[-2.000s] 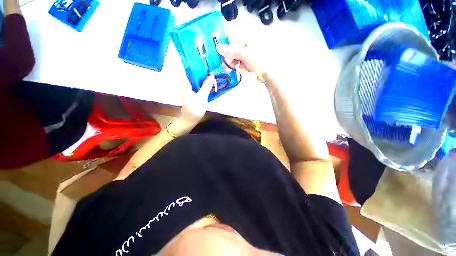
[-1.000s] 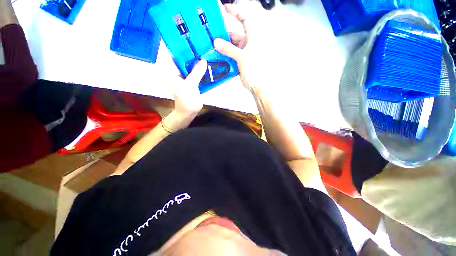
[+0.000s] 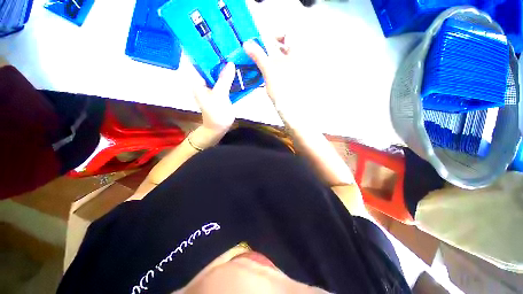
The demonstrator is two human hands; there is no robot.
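Note:
A blue blister tray is held tilted over the white table's front edge. Two silver USB plugs with black grips lie side by side in its upper part. The black USB cable is coiled in the lower recess with a pale band around it. My left hand holds the tray's lower left side, thumb over the coil. My right hand is at the tray's right edge, thumb on its face, other fingers partly spread beyond it.
An empty blue tray lies just left. Another tray with black cable lies farther left. A grey basket at right holds stacked blue packs. A neighbour's dark red sleeve is at left. Red stools stand below the table.
The cable now lies coiled in the recess, where two seconds ago my right hand was handling it. The tray has come nearer the upper edge of view. The neighbour's forearm has left the upper left.

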